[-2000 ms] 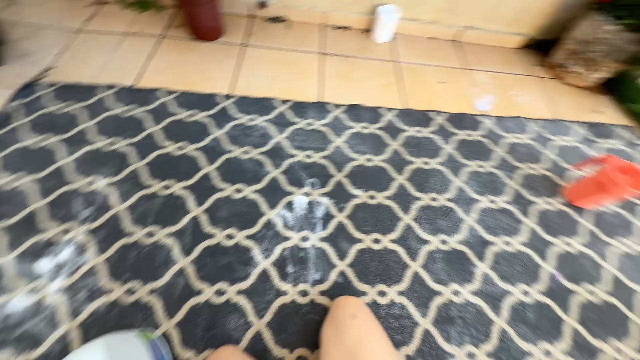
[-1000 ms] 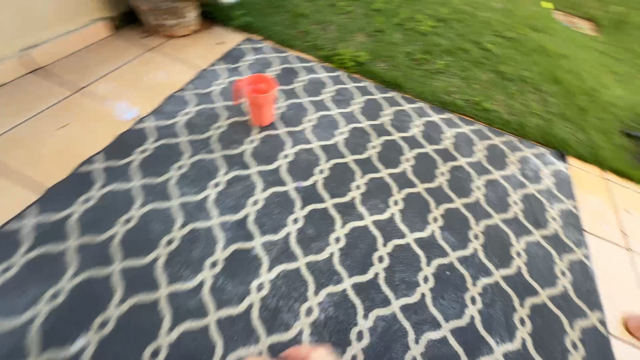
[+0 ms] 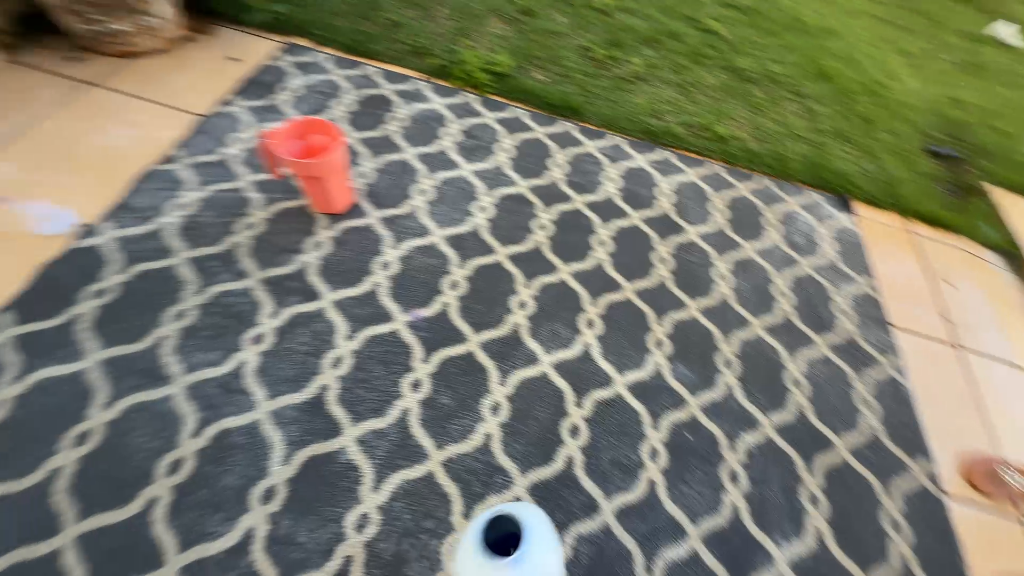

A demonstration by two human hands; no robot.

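Observation:
A white plastic container (image 3: 524, 552) with a dark round opening shows at the bottom edge of the head view; whether a hand holds it is not visible. Under it and around it lies a dark grey rug (image 3: 544, 352) with a beige lattice pattern. A coral-red plastic pitcher (image 3: 324, 172) with a handle stands on the rug at the upper left. Neither my left hand nor my right hand is in the frame. The picture is partly blurred.
Grass (image 3: 640, 72) borders the rug's far edge. Beige tiles (image 3: 944, 320) run along both sides. A blurred foot (image 3: 992, 476) is at the right edge. A rough brown planter or stump (image 3: 120, 24) is at the upper left. A pale wet-looking spot (image 3: 48, 216) marks the left tiles.
The view has swung right to the grass and pitcher since the oldest frame. The white container with the dark opening has come into view at the bottom, where fingers showed one second ago.

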